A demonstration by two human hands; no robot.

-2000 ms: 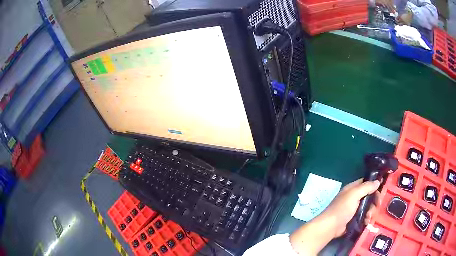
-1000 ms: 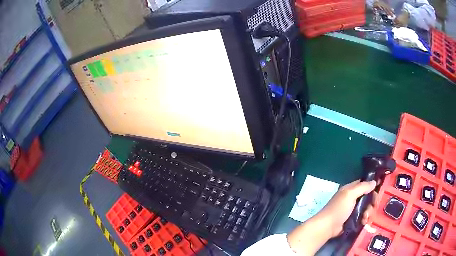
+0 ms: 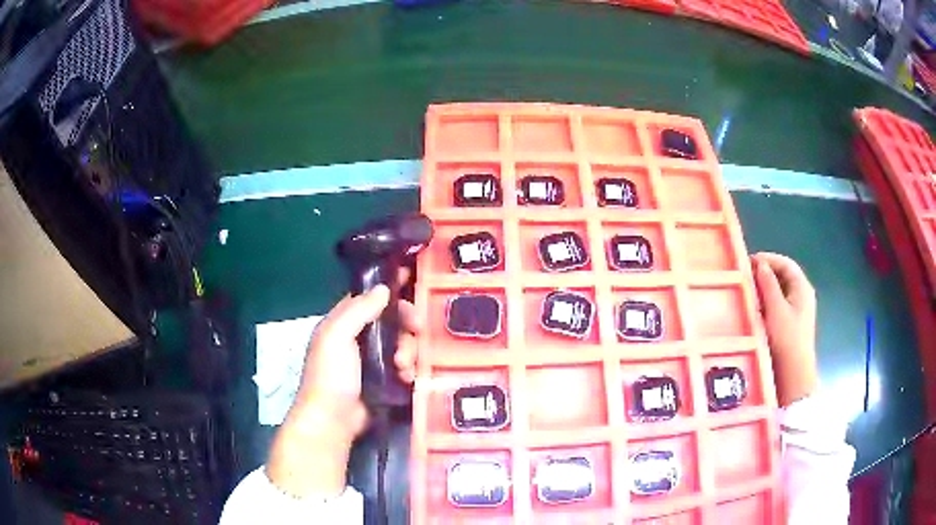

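The red-orange compartment tray (image 3: 562, 397) lies in front of me with several smartwatch units (image 3: 563, 249) in its pockets. Many screens show white codes; the unit in the top right pocket (image 3: 677, 143) and one in the left column (image 3: 474, 315) look dark. Units in the lower row look pale with glare. Some pockets are empty. My left hand (image 3: 334, 374) is closed around the black handheld scanner (image 3: 381, 308) beside the tray's left edge, its head by the tray. My right hand (image 3: 788, 318) is at the tray's right edge, fingers curled and partly hidden.
A paper slip (image 3: 284, 367) lies left of my left hand. The keyboard (image 3: 133, 451), monitor (image 3: 51, 277) and computer tower (image 3: 98, 92) with cables are at the left. Spare trays are at the far edge (image 3: 754, 21) and right (image 3: 908, 169). A thin blue line (image 3: 869, 349) shows at right.
The view has swung right, so the tray is now central and the monitor at the left edge. My right hand has come into view. My left hand still holds the scanner.
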